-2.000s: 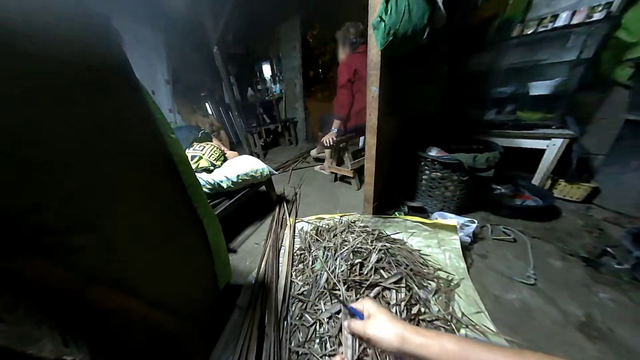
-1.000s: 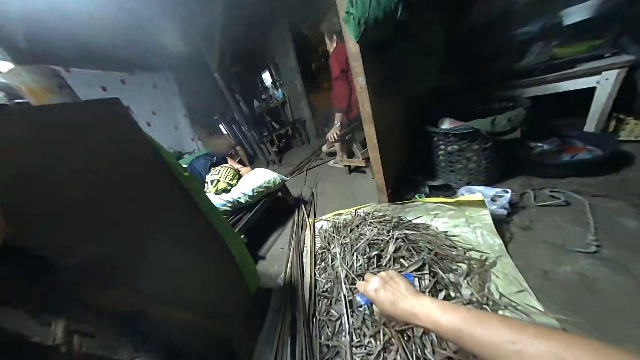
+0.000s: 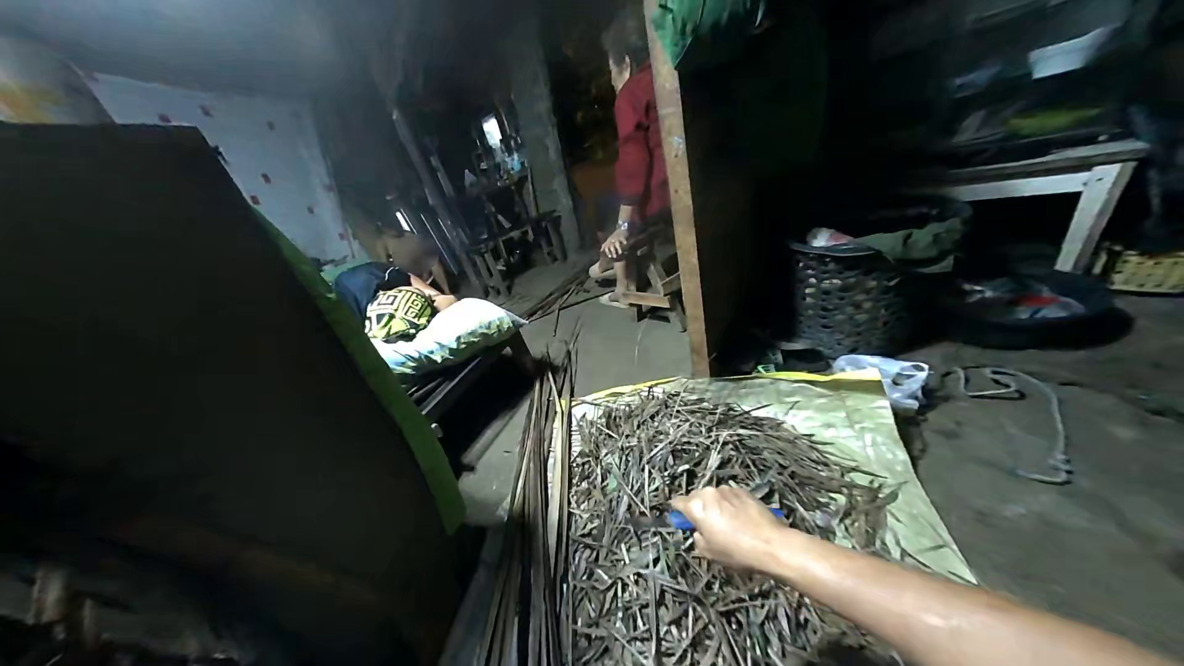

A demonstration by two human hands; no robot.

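My right hand (image 3: 731,525) is closed around the blue handle of a knife (image 3: 683,521); its dark blade points left, low over a heap of dry leaf strips (image 3: 675,601). The heap of short brown-grey pieces lies on a pale green plastic sheet (image 3: 925,518) with a yellow edge. Along the heap's left side runs a bundle of long dry strips (image 3: 532,518). My left hand is outside the view.
A dark panel (image 3: 185,370) with green cloth edging stands at the left. Behind it someone lies by a pillow (image 3: 453,338). A person in red (image 3: 641,139) sits beyond a wooden post (image 3: 684,203). A woven basket (image 3: 846,296), plastic bag (image 3: 893,377) and rope (image 3: 1054,425) are at the right.
My right hand, at the heap's lower part two seconds ago, is now farther up over it, with the knife still held. The view has turned somewhat.
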